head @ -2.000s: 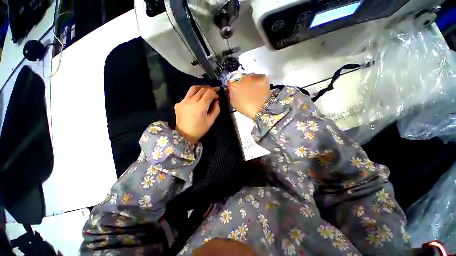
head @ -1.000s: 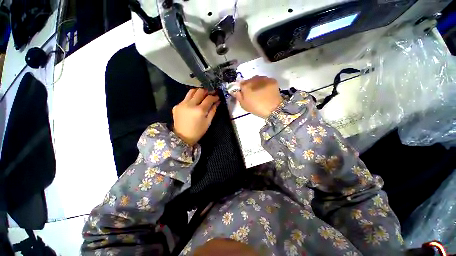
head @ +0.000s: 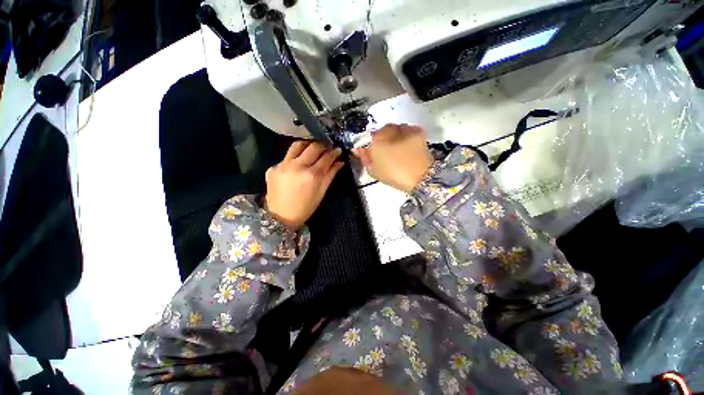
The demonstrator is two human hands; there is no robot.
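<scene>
The black mesh panel (head: 333,231) lies on the white machine table under the sewing machine head, with a darker greenish band (head: 248,139) across it. Its right edge runs to the presser foot and needle area (head: 351,127). My left hand (head: 299,181) rests on the panel, fingertips pinching its edge just in front of the presser foot. My right hand (head: 395,156) is just right of the needle area, fingers curled in at the panel edge. What its fingertips hold is too small to tell.
The sewing machine (head: 455,31) with a lit screen stands ahead. Snips with black cord (head: 519,139) lie right of my right hand. A crumpled clear plastic bag (head: 617,139) is at the right. Black cut pieces (head: 42,231) lie at the left.
My right hand has shifted slightly right and back from the needle compared with two seconds ago. My left hand stays on the panel, with its fingertips slightly lower.
</scene>
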